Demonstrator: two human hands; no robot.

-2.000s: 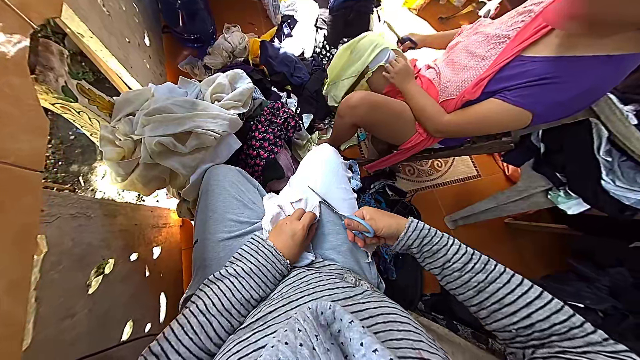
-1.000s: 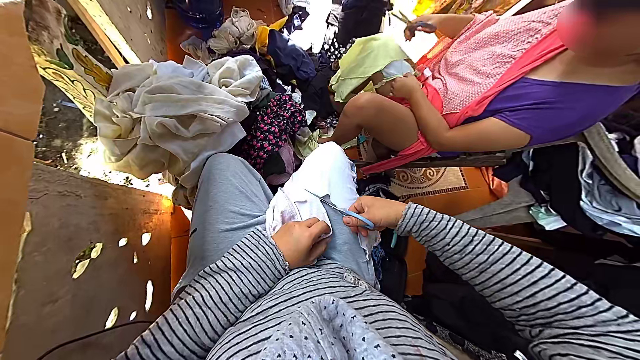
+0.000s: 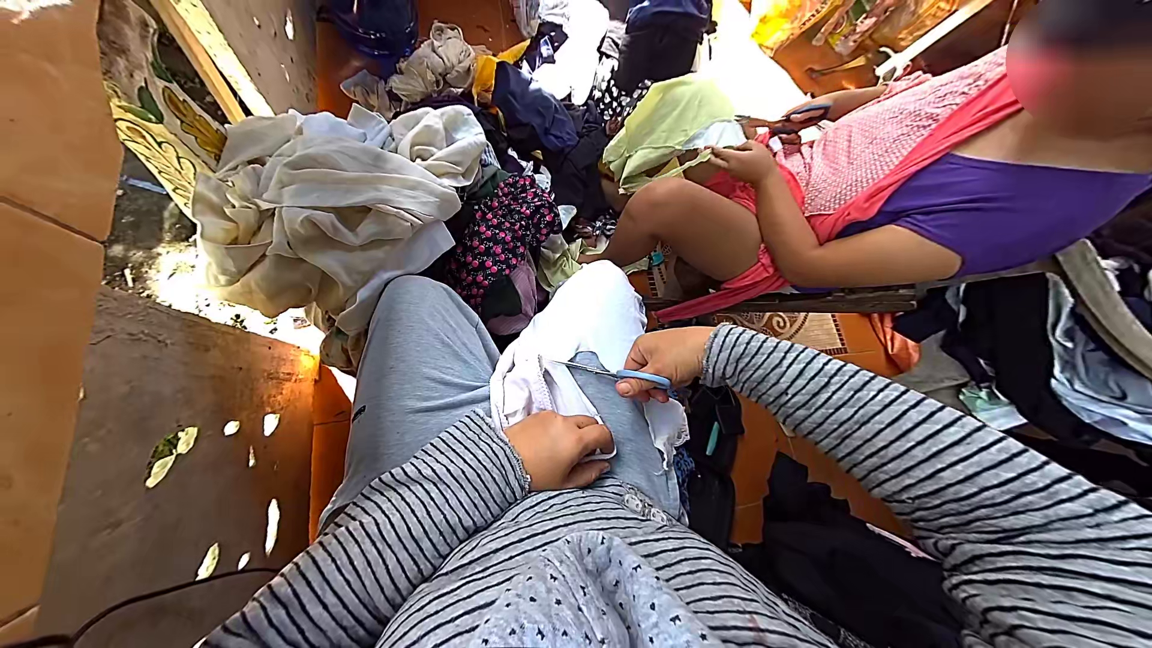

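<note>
A white cloth with a lacy edge point(image 3: 589, 306) lies over my right thigh and knee, on grey trousers. My left hand point(image 3: 560, 450) pinches its near edge close to my lap. In my right hand point(image 3: 661, 362) is a pair of scissors with blue handles point(image 3: 643, 379); the blades point left and reach the cloth just above my left hand. Whether the blades are parted is hard to tell.
A heap of cream cloth point(image 3: 333, 207) rises beyond my left knee, with a dark floral garment point(image 3: 504, 236) beside it. At the right sits a person holding yellow-green fabric point(image 3: 670, 126) and scissors. Black clothes point(image 3: 832, 558) lie on the floor at my right.
My left hand has shifted down the cloth, nearer my lap, and a gap now shows grey trouser between the cloth's parts. The other person's scissors hand has come back to the yellow-green fabric.
</note>
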